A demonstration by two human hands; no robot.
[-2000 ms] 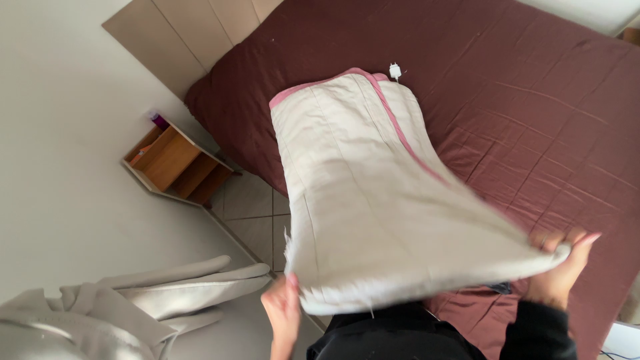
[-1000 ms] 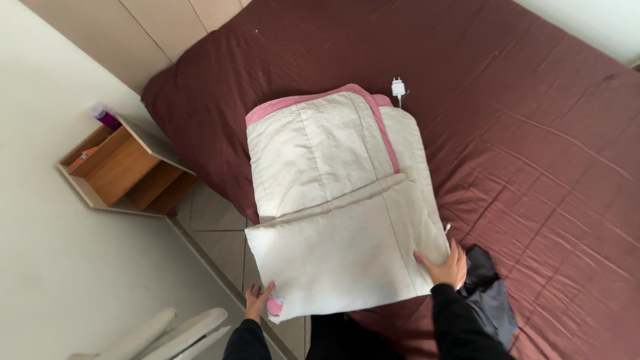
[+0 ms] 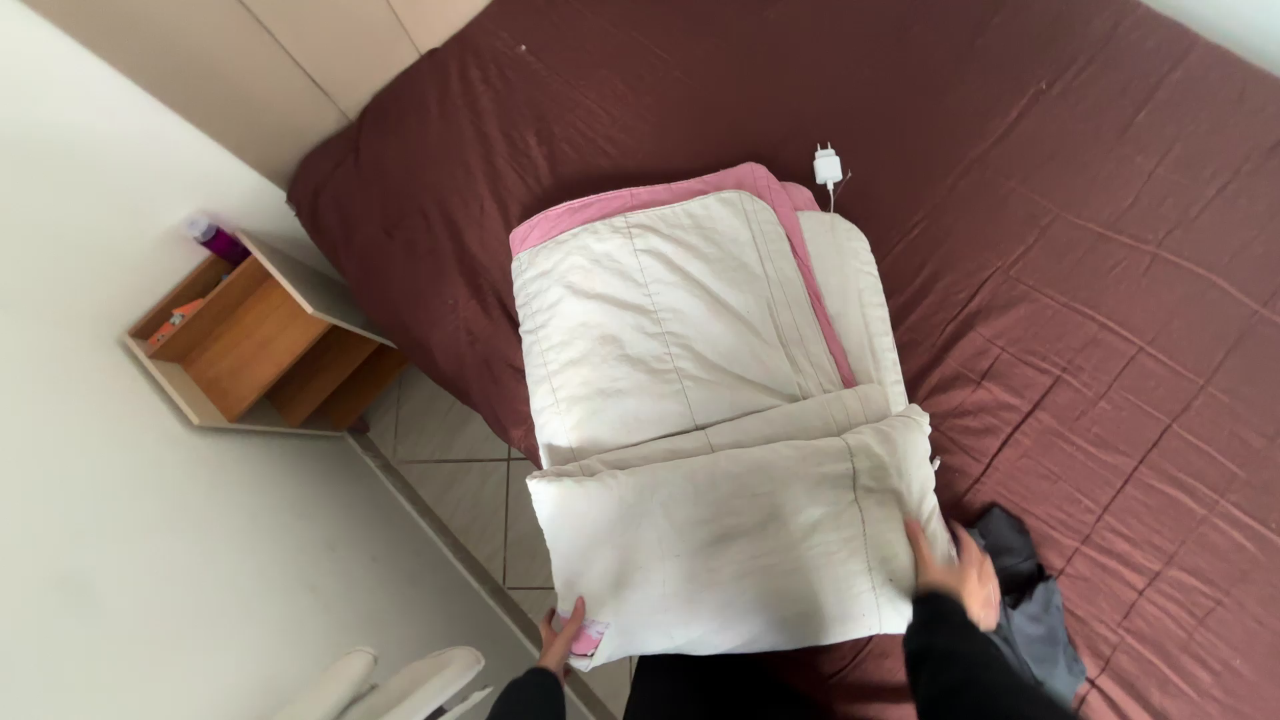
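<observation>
A cream quilted blanket with pink edging lies on the bed's dark red sheet, its near part folded over toward the headboard side in a thick flap. My left hand is at the flap's lower left corner, thumb on top beside a small pink patch, fingers partly hidden. My right hand, slightly blurred, rests at the flap's right edge with thumb and fingers apart. A white plug charger with a cable lies on the sheet just beyond the blanket's far right corner.
Dark grey cloth lies on the bed beside my right hand. At the left, a wooden bedside shelf holds a purple bottle. Tiled floor shows between bed and wall. A whitish object stands at the lower left.
Two seconds ago both hands held the blanket's near edge raised. It has since been laid over in a fold, and the flap now shows an additional fold at its far side.
</observation>
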